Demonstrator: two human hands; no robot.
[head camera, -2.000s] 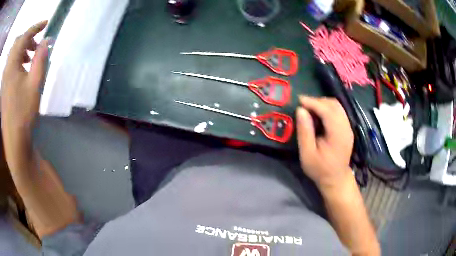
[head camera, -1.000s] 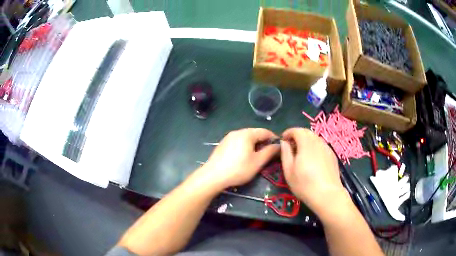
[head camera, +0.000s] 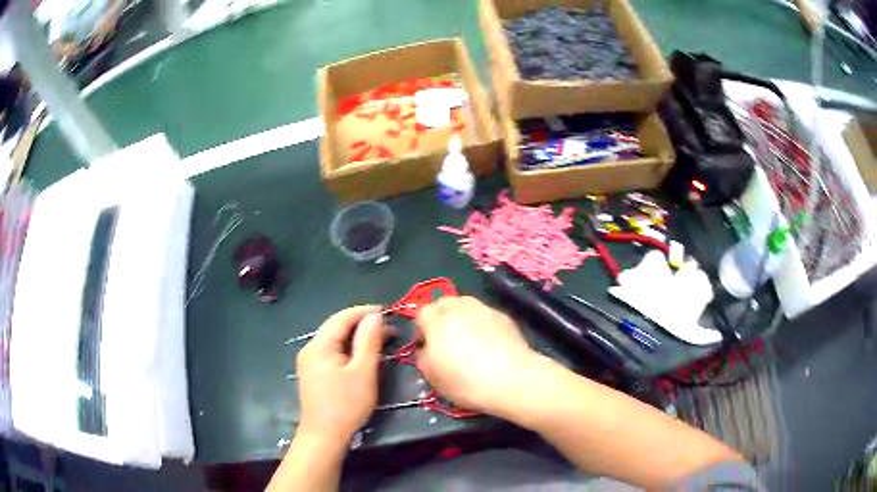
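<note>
Three red thermometer housings with thin silver probes pointing left lie on the dark green mat (head camera: 231, 356) near its front edge. The top red housing (head camera: 438, 287) shows above my right hand; the middle one is mostly covered by my fingers. The lowest red housing (head camera: 442, 406) shows partly below my right hand. My left hand (head camera: 343, 370) is over the probes, thumb and fingers bent close together, with something dark at the fingertips, too small to name. My right hand (head camera: 466, 351) is over the housings, its fingertips hidden; I cannot tell whether it grips anything.
A clear cup (head camera: 363, 231) with dark bits, a glue bottle (head camera: 456, 179) and pink strips (head camera: 524, 238) lie beyond my hands. Cartons (head camera: 413, 178) stand at the back. A black screwdriver (head camera: 567, 322) and white glove (head camera: 668, 296) lie right; foam trays (head camera: 144, 317) left.
My hands came together over the thermometers, then moved apart slightly, the left now over the probes and the right over the housings. The view has swung toward the right side of the bench.
</note>
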